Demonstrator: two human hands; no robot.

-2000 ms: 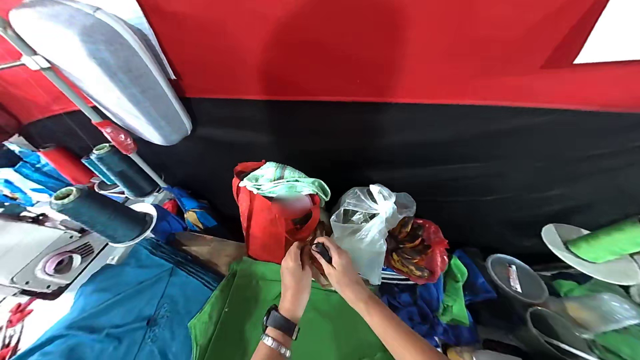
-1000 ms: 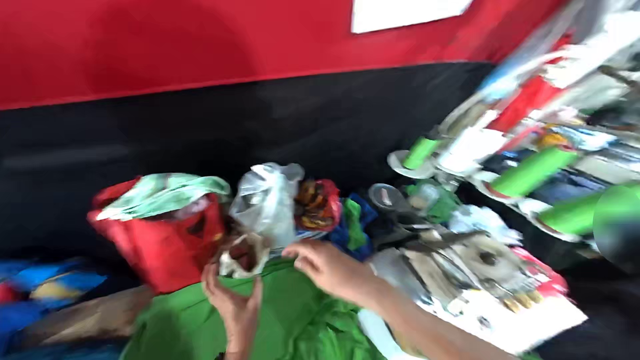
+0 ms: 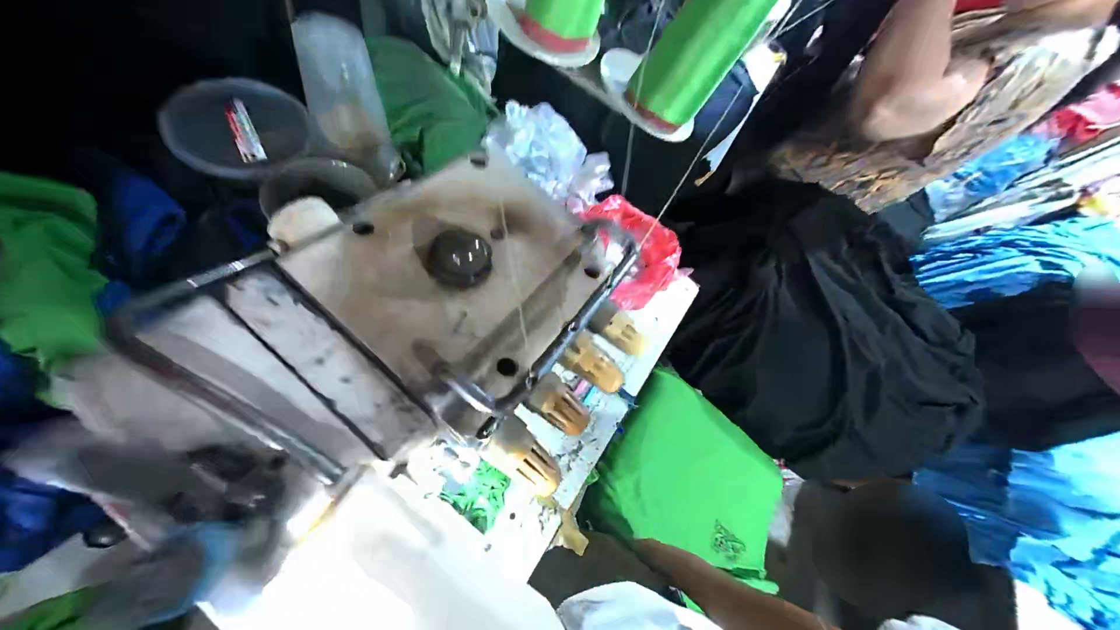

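Observation:
Neither of my hands can be made out clearly. A bare arm (image 3: 735,586), likely my right, comes in at the bottom edge beside green fabric (image 3: 691,472) with a small dark print. Its hand is not distinct, and whether it holds anything cannot be told. A white plastic bag (image 3: 626,608) lies by this arm. An industrial sewing machine (image 3: 385,262) with an oil-stained top, a round dark sight cap (image 3: 459,258) and several tan tension knobs (image 3: 529,459) fills the middle. The left side and lower edge are blurred or glaring.
Green thread cones (image 3: 700,66) stand at the top, with threads running down. Clear plastic (image 3: 538,149) and a red plastic bag (image 3: 637,249) lie behind the machine. At right, another person's arm (image 3: 910,79) shows near black fabric (image 3: 814,324) and blue fabric (image 3: 1050,262). Plastic tubs (image 3: 232,127) stand upper left.
The view has swung far to the right and down onto the machine. Both hands, earlier at a small item by the red bag, have left clear sight, and so has that bag.

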